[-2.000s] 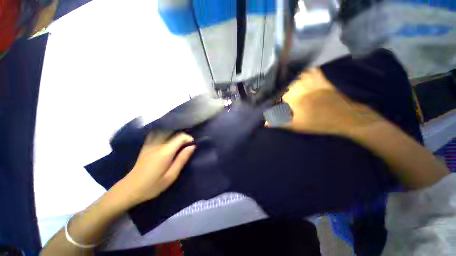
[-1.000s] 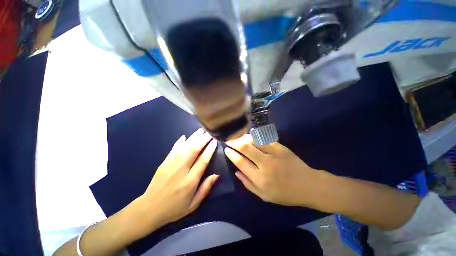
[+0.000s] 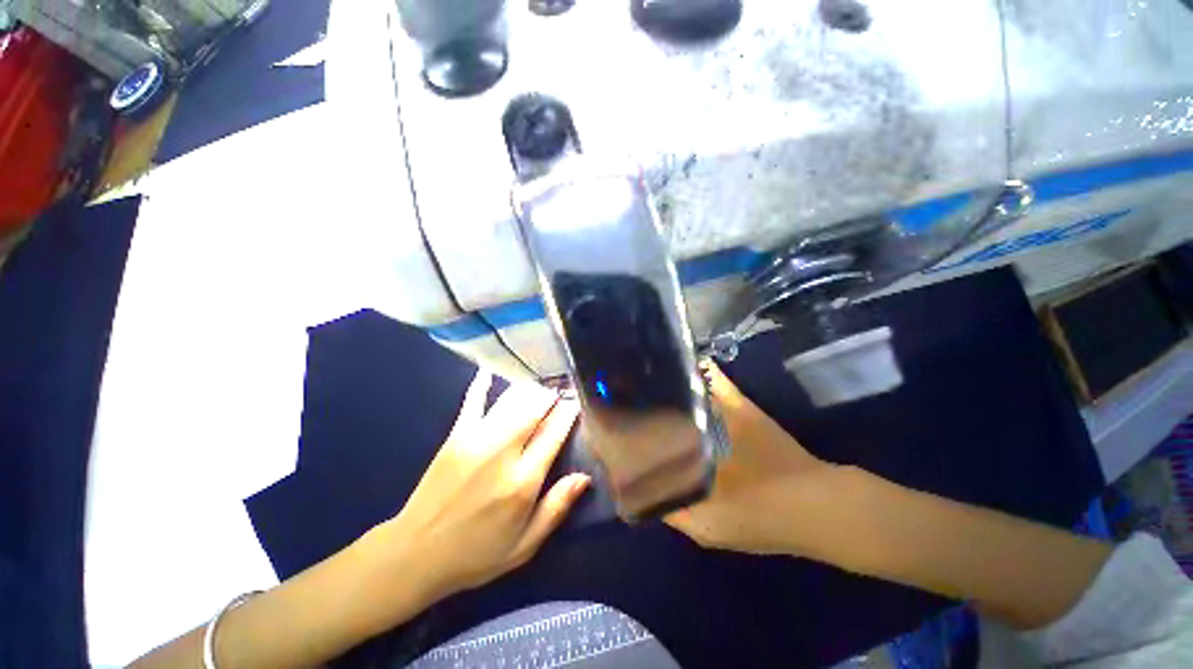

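A dark navy garment panel (image 3: 380,431) lies flat on the white table under the sewing machine head (image 3: 811,144). My left hand (image 3: 491,490) lies on the panel left of the needle area, palm down, fingers pointing up to the machine. My right hand (image 3: 752,477) lies on the panel right of it, its fingers partly hidden behind the shiny take-up lever guard (image 3: 622,340). A small slightly shinier dark piece (image 3: 591,503) shows between the hands. The needle and presser foot are hidden.
A tension knob (image 3: 844,366) sticks out from the head. A phone (image 3: 1119,333) lies at the right. Long dark cloth (image 3: 59,431) lies at the left edge. A ruler (image 3: 550,640) runs along the front edge. Blue basket parts (image 3: 929,647) show below; something red (image 3: 39,124) is upper left.
The view has shifted so the machine's top shows. Both hands came beside the needle area and have stayed nearly in place since a second ago. The panel now lies flatter than two seconds ago.
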